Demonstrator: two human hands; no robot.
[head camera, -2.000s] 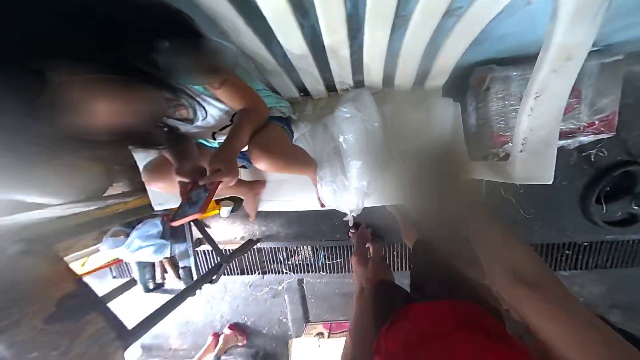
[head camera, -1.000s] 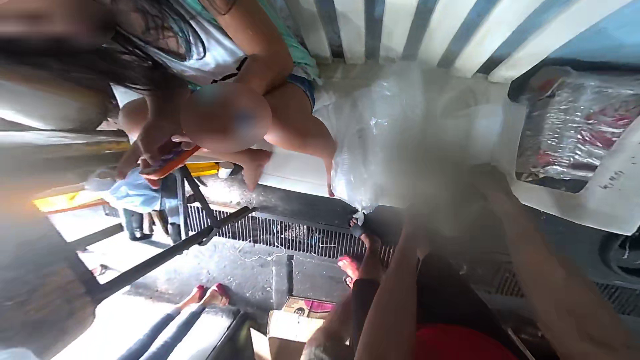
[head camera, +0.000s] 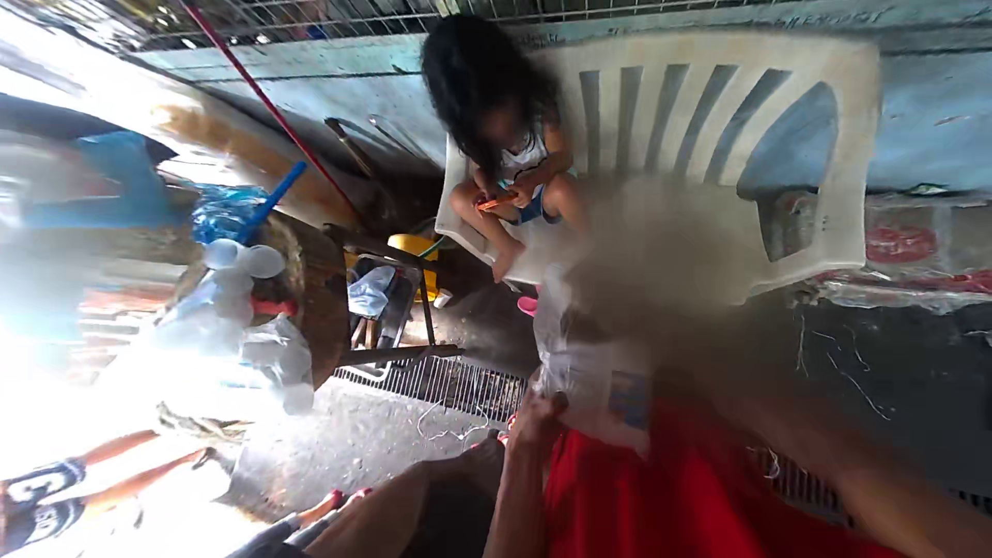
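Note:
My left hand (head camera: 539, 415) is closed on the edge of a clear plastic bag (head camera: 570, 364), low in the middle of the head view, just above my red clothing. The bag has a blue printed patch and reaches up towards the bench seat. My right forearm (head camera: 821, 442) comes in from the lower right; a brown blur covers the right hand, so its fingers and anything in them are hidden. Behind the bag stands a white plastic bench (head camera: 697, 62) with a slatted back.
A person (head camera: 496, 132) sits on the bench holding an orange-edged device (head camera: 496, 201). At left, a round wooden table (head camera: 322, 310) bears plastic bags and cups. A yellow bucket (head camera: 411, 252), a metal floor grate (head camera: 449, 384) and plastic-wrapped goods (head camera: 914, 244) stand around. Other people's legs show lower left.
The view has shifted widely, bringing the table at left into sight. The clear bag, earlier on the bench seat, now reaches down to my lap with my left hand on it.

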